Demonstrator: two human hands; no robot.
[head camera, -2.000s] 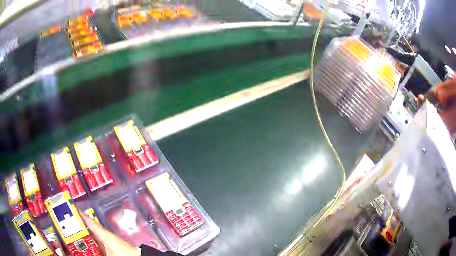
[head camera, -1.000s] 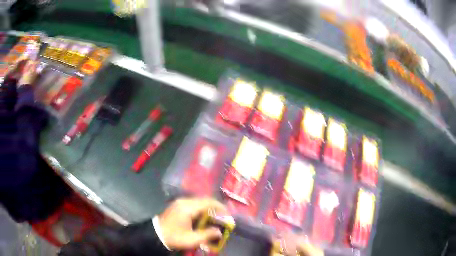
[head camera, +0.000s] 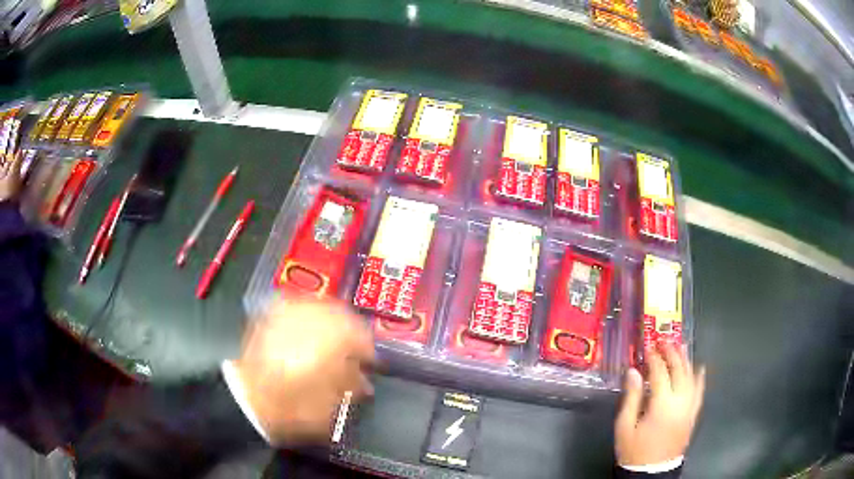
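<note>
A clear plastic tray holds two rows of red keypad phones. Most lie face up with pale screens in yellow frames, such as the front-row phone. Two in the front row lie face down, one near the left end and one right of the middle. My left hand is blurred at the tray's front left corner; what its fingers do cannot be told. My right hand has spread fingers at the front right corner, fingertips at the lower end of a face-up phone. It holds nothing visible.
A black rectangle with a lightning mark lies before the tray. Left are a red marker, a thin red pen, more red pens and a black device with cable. Another person's dark sleeve and a neighbouring tray are at far left.
The view has swung left and steadied over the tray. My hands, together at its front edge around a yellow-framed item a second ago, are now apart; that item no longer shows.
</note>
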